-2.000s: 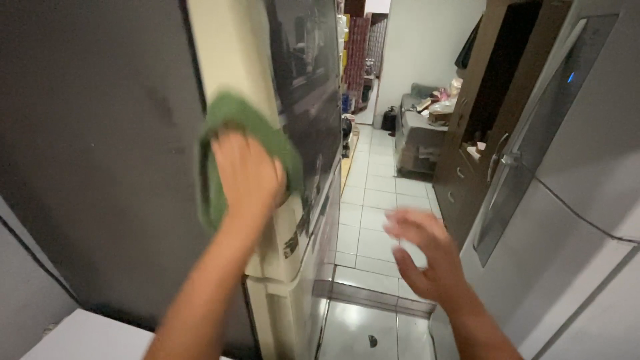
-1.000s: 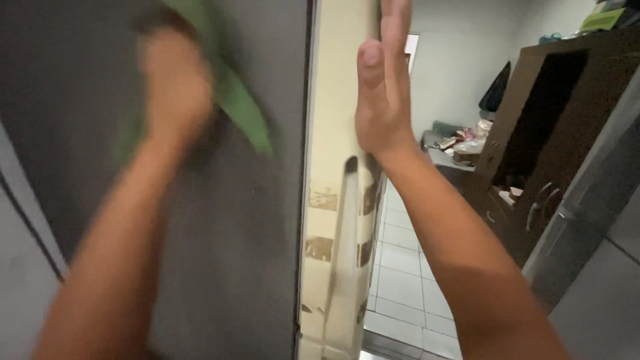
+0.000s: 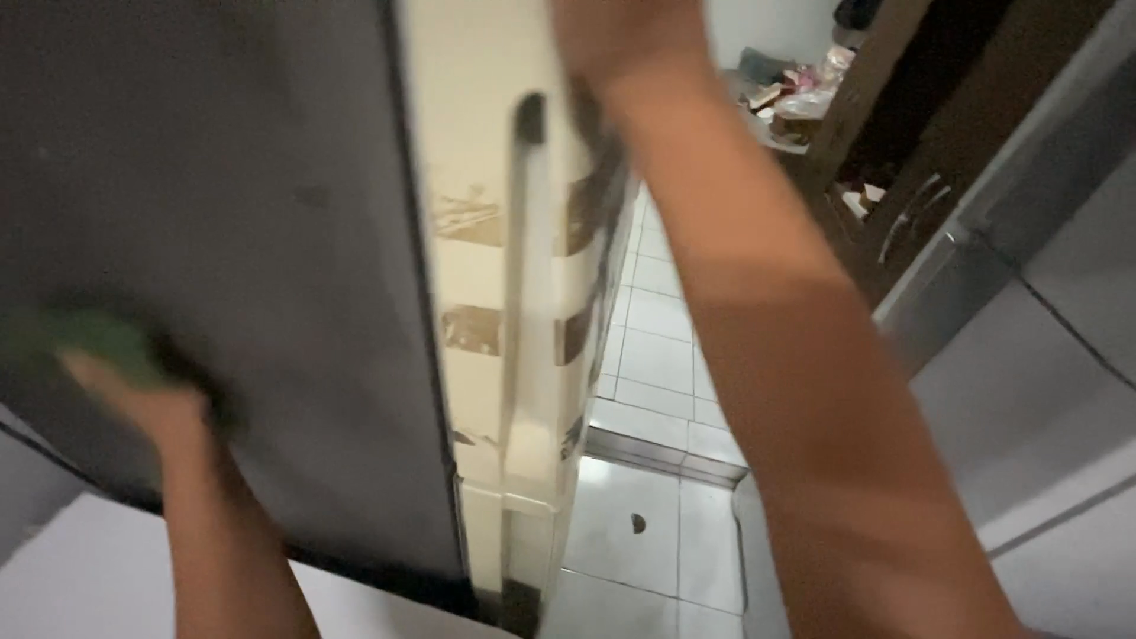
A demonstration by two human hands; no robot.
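Observation:
My left hand (image 3: 133,390), blurred, presses a green cloth (image 3: 111,346) against the lower left of a dark grey refrigerator side panel (image 3: 293,231). My right hand (image 3: 626,35) is raised at the top edge of the view, by the cream refrigerator door (image 3: 475,80); its fingers are cut off, so whether they touch the door cannot be told. Below it, the door edge has a long recessed handle (image 3: 532,284) with a dark top end, and brown tape remnants (image 3: 470,328) cross the cream surface.
White floor tiles (image 3: 657,346) with a step (image 3: 666,448) lie right of the door, a small dark piece (image 3: 638,524) on the lower tiles. A grey refrigerator (image 3: 1047,355) and a brown cabinet (image 3: 923,169) stand at right. A white surface (image 3: 89,568) is at lower left. Plastic bags (image 3: 808,102) are piled behind.
My left hand with the green cloth was on the cream door edge, then high on the grey panel, and is now low on that panel. My right hand has risen from over the floor to the door.

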